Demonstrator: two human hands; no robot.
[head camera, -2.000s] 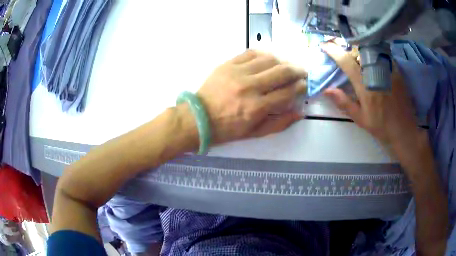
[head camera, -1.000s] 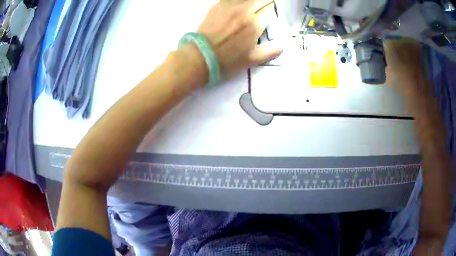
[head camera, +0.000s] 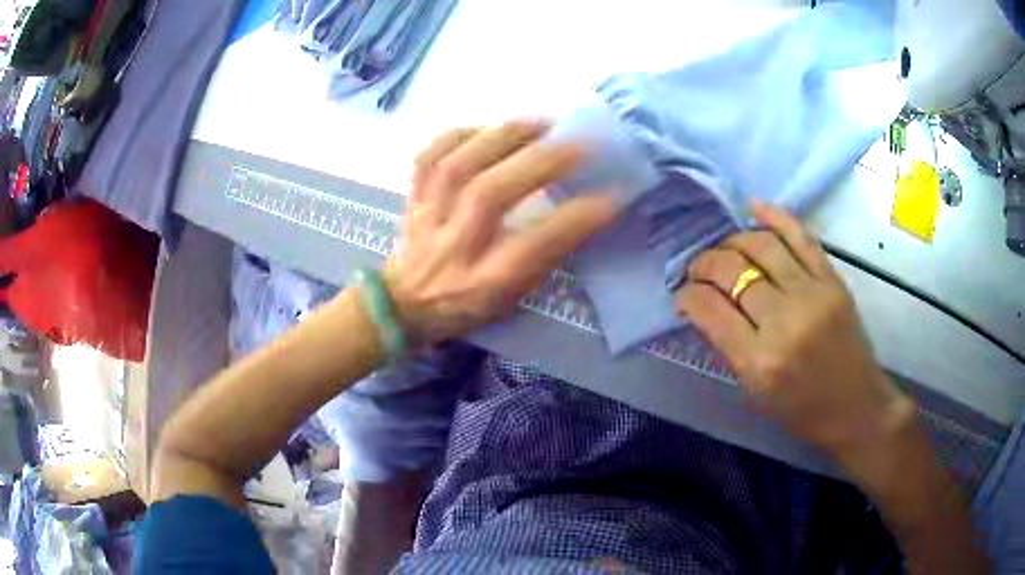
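A light blue sleeve panel (head camera: 764, 107) lies over the table in front of the machine, with its gathered edge (head camera: 691, 213) towards me. A flat smooth light blue cuff strip (head camera: 629, 294) hangs from that edge over the ruler. My right hand (head camera: 776, 303), with a gold ring, pinches the gathered end at its right side. My left hand (head camera: 495, 225), with a green bangle, is blurred over the strip's left part, fingers spread; whether its fingertips grip the cloth is not clear.
The sewing machine head (head camera: 967, 56) is at upper right, with a yellow patch (head camera: 916, 202) beside the needle area. A stack of cut strips (head camera: 377, 45) lies at the top left. Red material (head camera: 79, 275) hangs at left. Crumpled blue cloth (head camera: 388, 421) is below the table edge.
The view has turned and shifted. Both hands have come away from the machine towards the table's front edge. The sleeve panel and strip now lie between them; my right hand has taken hold.
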